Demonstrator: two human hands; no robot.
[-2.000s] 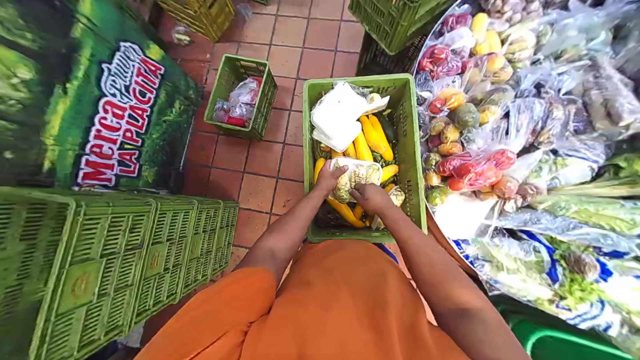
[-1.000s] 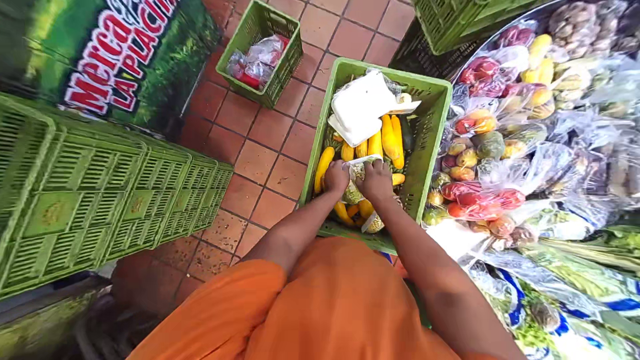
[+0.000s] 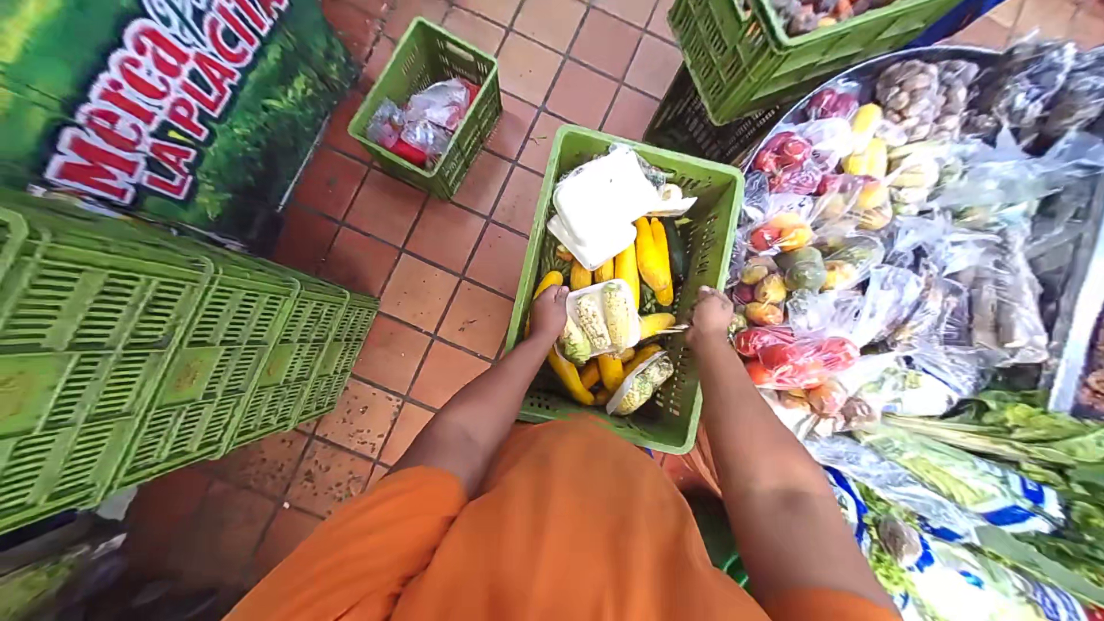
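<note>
A green plastic crate (image 3: 719, 207) holds yellow squash (image 3: 653, 259), white foam trays (image 3: 604, 203), a foam tray of wrapped corn cobs (image 3: 605, 321) and another wrapped pack of pale produce (image 3: 641, 382). My left hand (image 3: 549, 312) is just inside the crate's left rim, by the left end of the corn tray, its fingers curled; whether they grip anything is not visible. At the crate's right rim, my right hand (image 3: 711, 314) is closed on the edge. The fingertips of both hands are partly hidden.
Bagged vegetables and fruit (image 3: 798, 354) fill a display on the right. A smaller green crate (image 3: 470, 129) with bagged items stands on the tiled floor (image 3: 448, 302), upper left. Stacked green crates (image 3: 172, 345) line the left side, and another crate (image 3: 759, 78) stands at the upper right.
Both hands were together at the wrapped corn tray. Now they are apart, the right at the crate's right rim and the left near its left side. The corn tray lies on the squash.
</note>
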